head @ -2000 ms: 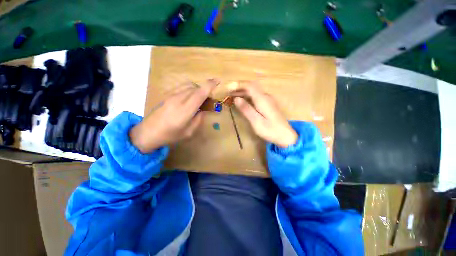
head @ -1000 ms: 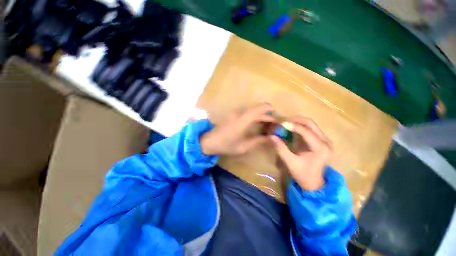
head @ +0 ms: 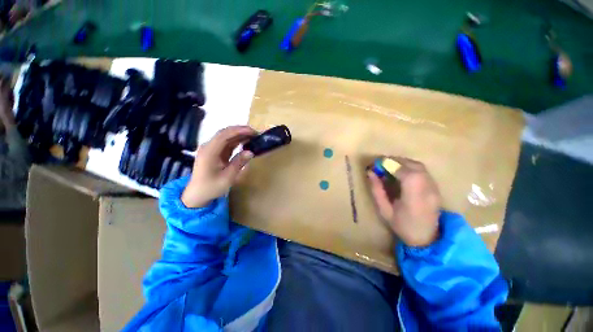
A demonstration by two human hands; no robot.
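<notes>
My left hand (head: 218,163) holds a black glossy plastic housing (head: 268,141) over the left part of the cardboard work mat (head: 299,207). My right hand (head: 411,198) is at the mat's right part, its fingers closed around a small item with a blue end (head: 378,168), probably a battery cell; the fingers hide most of it. A pale yellow wrap (head: 391,165) shows at the right fingertips. A thin dark hand tool (head: 352,189) lies on the mat between the hands, beside two blue-green dots (head: 328,153).
A green conveyor belt (head: 403,39) runs along the far side with blue cells (head: 468,53) and a part-filled housing (head: 252,31). Black housings (head: 71,123) lie in rows on a white sheet (head: 227,97) at left. A carton (head: 130,240) stands front left, a dark mat (head: 553,227) at right.
The hands have moved apart. The left hand now visibly holds a black housing, and the right hand has moved right with the blue-ended item. The view has turned, and the tool is visible again.
</notes>
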